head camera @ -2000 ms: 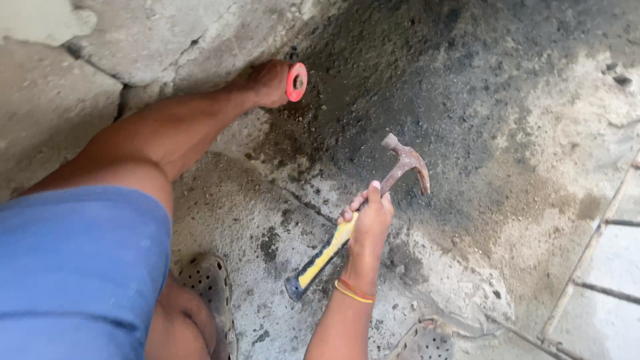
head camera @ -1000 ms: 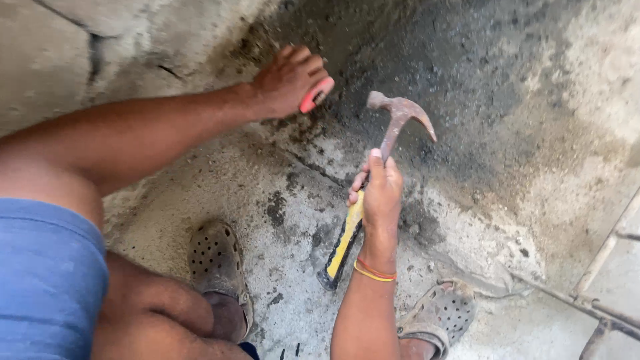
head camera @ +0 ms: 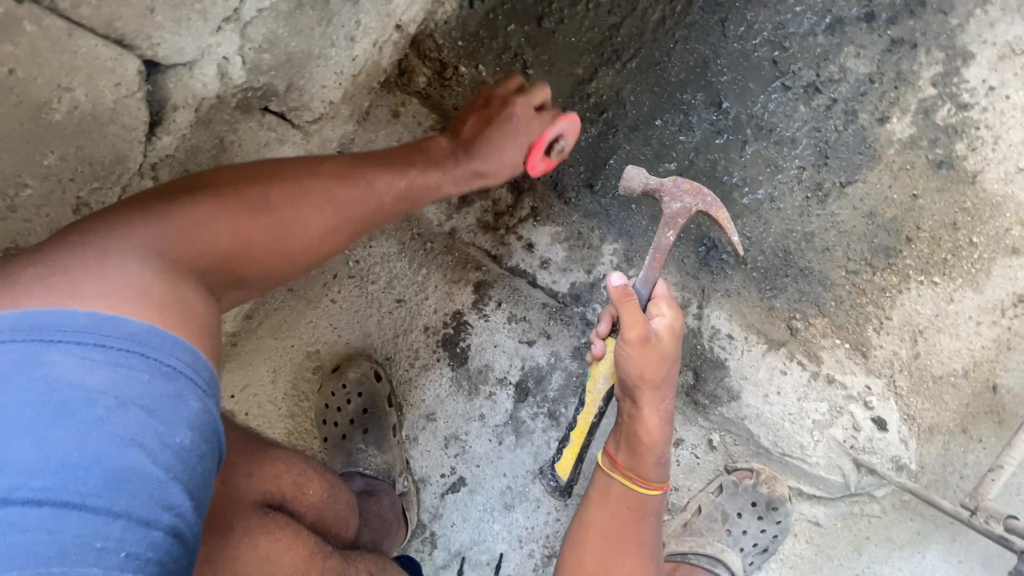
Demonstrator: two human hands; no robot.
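My left hand (head camera: 508, 132), in the upper middle, is closed around a chisel-like hand tool. Of this tool, its round red guard (head camera: 554, 145) shows, with a small metal end at its centre; its tip is hidden. Beneath that hand lies damp, dark ground (head camera: 512, 212). Lower and to the right, my right hand (head camera: 644, 336) grips a claw hammer (head camera: 676, 196) by the neck, just above its yellow and black grip. The rusty hammer head points up, its face towards the red guard but apart from it, its claw curving right.
Cracked stone or concrete (head camera: 72, 104) rises at the upper left. Wet, dark mortar-like material (head camera: 744, 104) spreads across the upper right. My clogs stand on the rough concrete (head camera: 464, 480), the left one (head camera: 356, 416) and the right one (head camera: 732, 512). Thin metal bars (head camera: 952, 512) cross the lower right corner.
The view has shifted, bringing more of both clogs into sight. My left hand and the red-guarded tool have tilted. The hammer stays in my right hand, its head now turned with the claw to the right.
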